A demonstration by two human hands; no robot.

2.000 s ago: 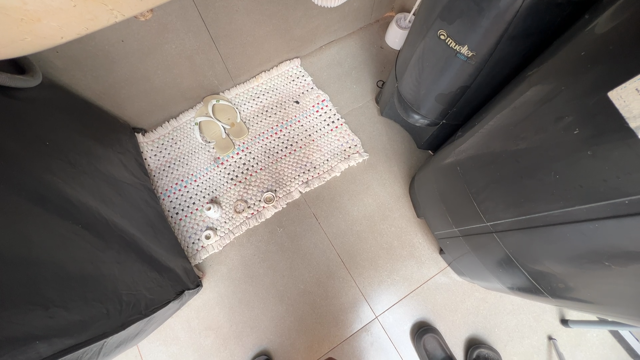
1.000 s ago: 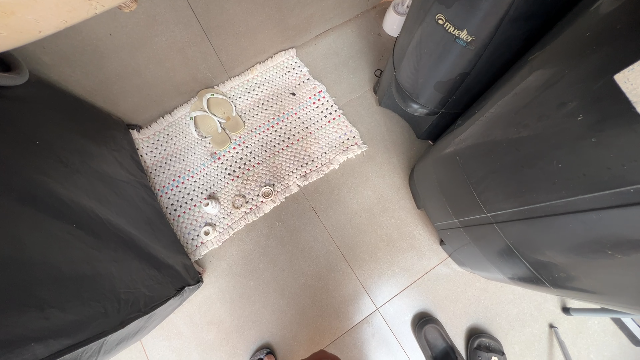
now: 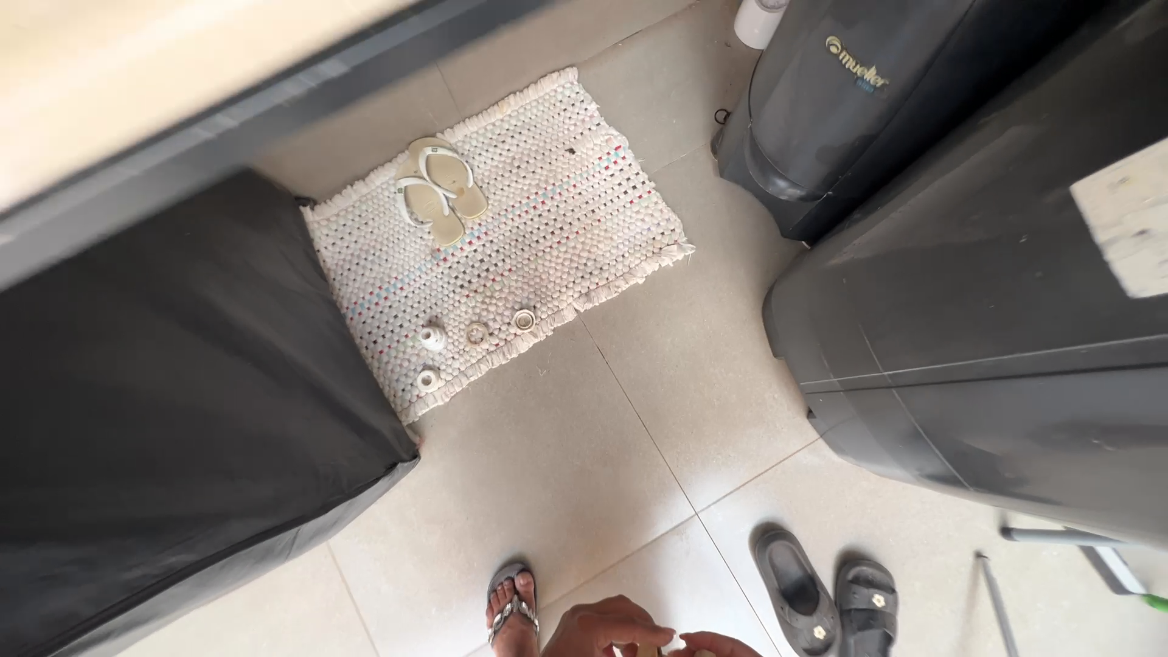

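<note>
At the bottom edge, my left hand (image 3: 602, 630) and my right hand (image 3: 716, 644) are close together, fingertips nearly meeting. Between them is a small pale piece that I cannot identify; the left fingers are curled at it, and the lower parts of both hands are cut off by the frame. Beyond them a woven rag rug (image 3: 547, 237) lies on the tiled floor, bearing a pair of beige flip-flops (image 3: 447, 196). Near its closest edge are several small pale fittings, among them a white one (image 3: 432, 338) and a ring (image 3: 524, 319).
A black-covered object (image 3: 182, 392) stands at left, below a light tabletop (image 3: 164, 73). Large dark plastic containers (image 3: 958, 319) fill the right. Dark clogs (image 3: 794, 584) and metal legs (image 3: 995, 593) are at lower right. A sandaled foot (image 3: 513, 602) is beside my left hand.
Both hands have come into view at the bottom edge; the sandaled foot shows more fully. The small fittings and flip-flops remain on the rug. The view has shifted, showing more tabletop edge.
</note>
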